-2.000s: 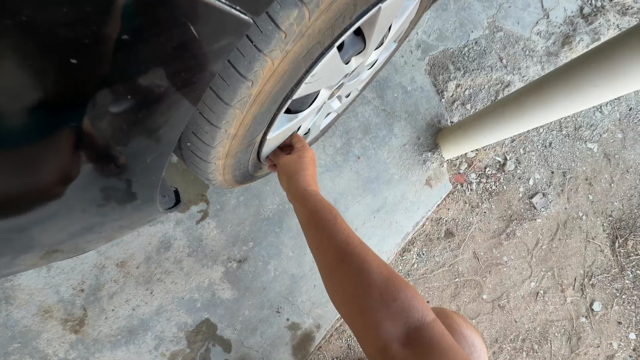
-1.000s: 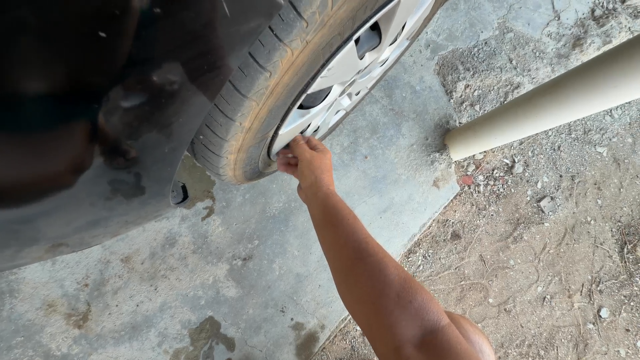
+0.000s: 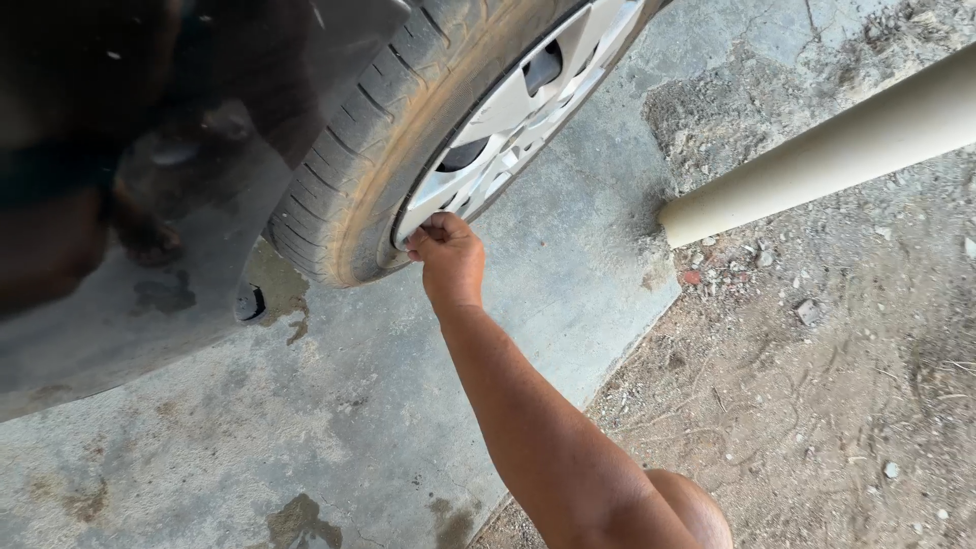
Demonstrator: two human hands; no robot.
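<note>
My right hand [image 3: 450,252] reaches up from the lower right, its thumb and fingers bent in a pinch at the lower edge of a silver spoked wheel cover [image 3: 499,122]. The fingertips are partly hidden, and whether a small part lies between them cannot be seen. Around the cover is a black car tire [image 3: 343,179] with brown dirt on its sidewall. The tire stands under a glossy dark car body [image 3: 191,152], which shows reflections. My left hand is out of view.
Stained concrete [image 3: 366,381] lies below the wheel and ends at a border with dirt and gravel [image 3: 762,396] on the right. A cream-colored round pipe or post [image 3: 823,152] meets the ground at the right of the wheel. A bare knee or upper arm shows at the bottom.
My right hand stays at the lower edge of the wheel cover, with its wrist and fingers slightly turned. The view has shifted a little.
</note>
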